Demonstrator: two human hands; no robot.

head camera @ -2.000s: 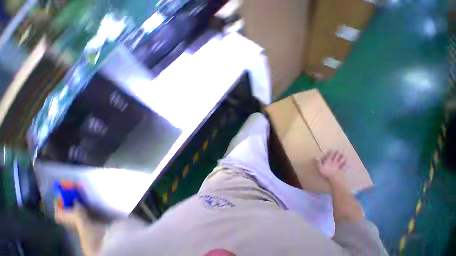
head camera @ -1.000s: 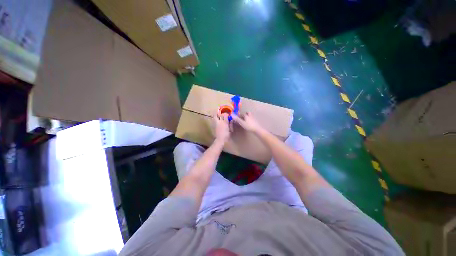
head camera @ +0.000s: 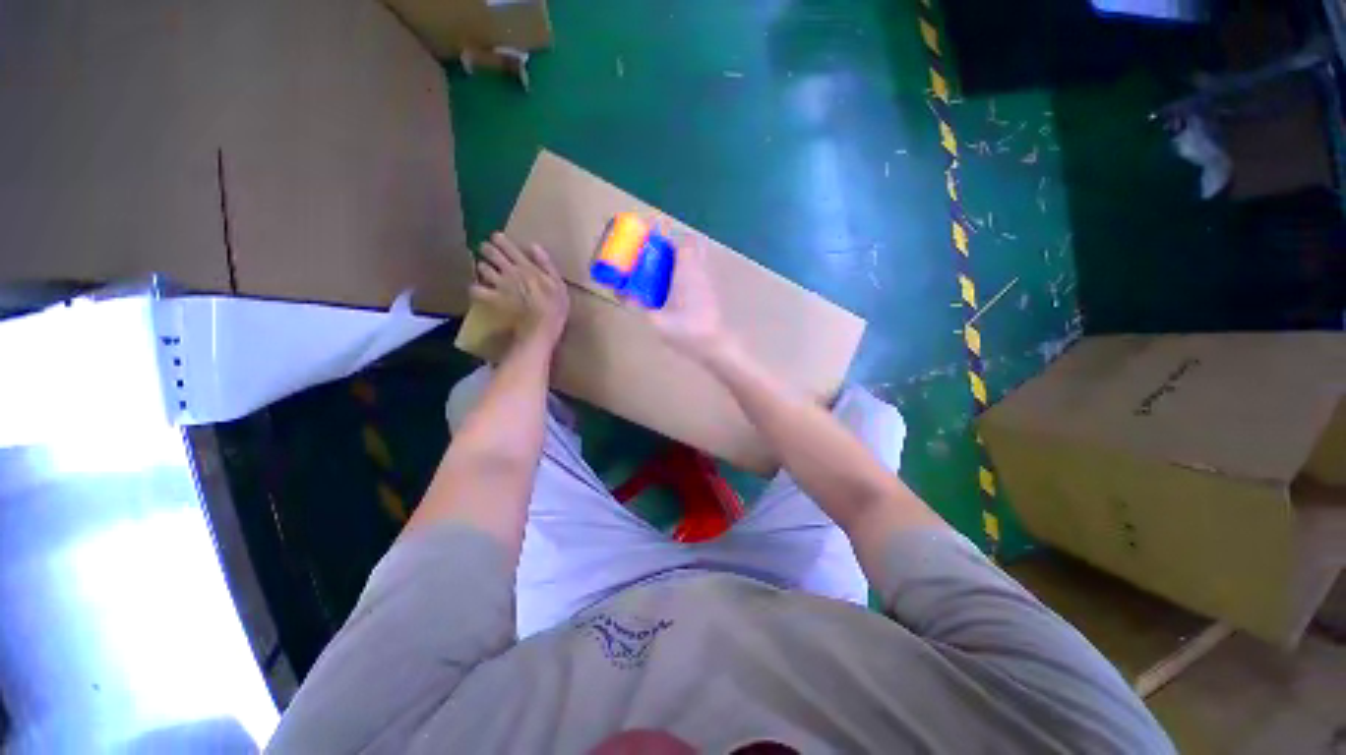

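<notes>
A brown shipping carton (head camera: 753, 354) lies across my knees, with a centre seam running along its top. My right hand (head camera: 688, 303) holds the blue tape gun (head camera: 651, 273) with its orange-yellow roll over the middle of the carton. My left hand (head camera: 524, 292) lies with fingers spread on the left end of the carton, by the seam. It holds no tool. Whether tape is on the seam under the tape gun cannot be told.
A shiny metal-topped table (head camera: 111, 546) stands at the left, with a white sheet (head camera: 295, 354) at its edge. Large cartons (head camera: 340, 133) stand at the upper left. An open large carton (head camera: 1166, 443) is at the right. A red stool (head camera: 701, 494) shows between my legs.
My left hand has moved from the tape gun to the carton's left end. My right hand now holds the tape gun, shifted slightly left and up. The view has shifted.
</notes>
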